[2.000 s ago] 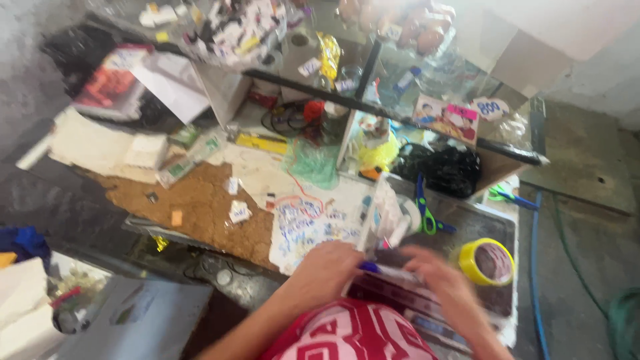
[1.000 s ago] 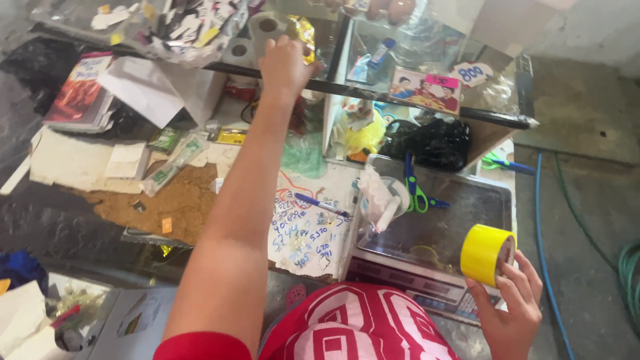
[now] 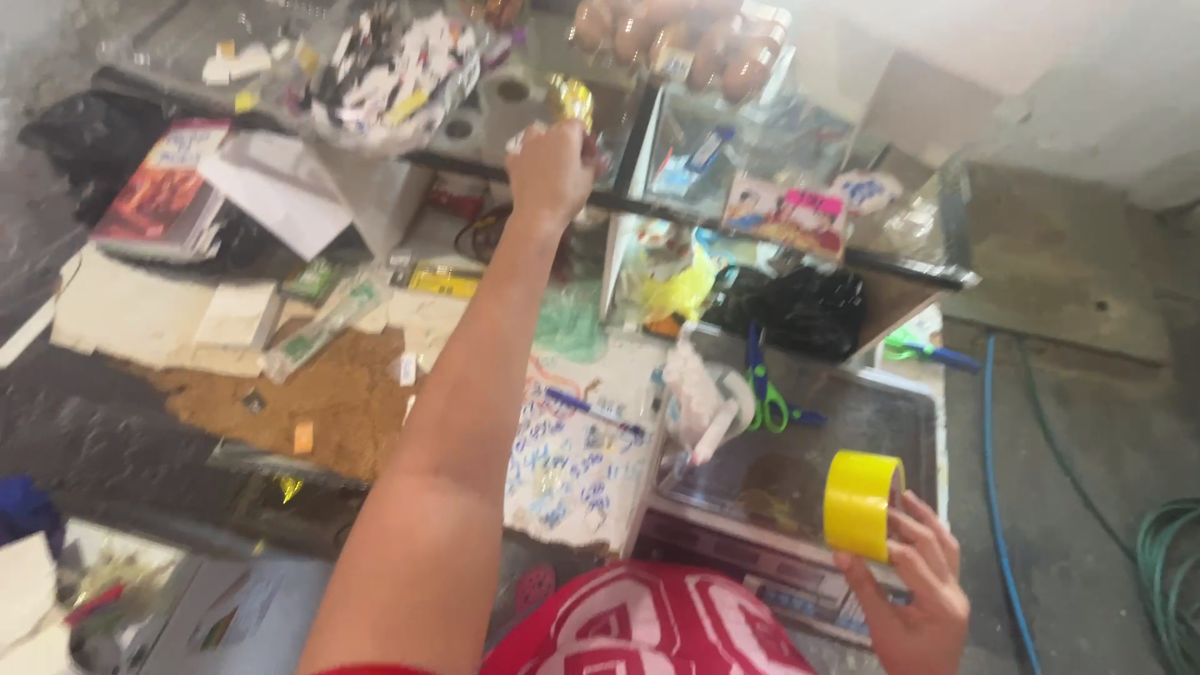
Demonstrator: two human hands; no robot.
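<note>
My left hand (image 3: 551, 169) reaches far forward over the shelf's dark edge, its fingers curled beside a shiny gold wrapper (image 3: 570, 101); whether it grips anything is hidden. At the lower right, my right hand (image 3: 909, 572) holds a roll of yellow tape (image 3: 861, 504) upright over the front of a weighing scale (image 3: 806, 469). Green and blue scissors (image 3: 767, 398) lie on the scale's back part, next to a roll with crumpled white plastic (image 3: 698, 398). A blue pen (image 3: 592, 411) rests on a sheet with handwritten figures (image 3: 562, 469).
Eggs (image 3: 694, 47) sit on the glass top at the back. Black plastic bags (image 3: 806, 309) fill the compartment below. At left are a book (image 3: 164, 197), white papers (image 3: 281, 187) and torn brown board (image 3: 309, 403). A blue hose (image 3: 998, 525) runs along the floor at right.
Two seconds ago both hands were together near my body and the tape roll lay on the scale. Since then the left hand has reached forward, and the right has picked up the roll. The pen now lies on the sheet.
</note>
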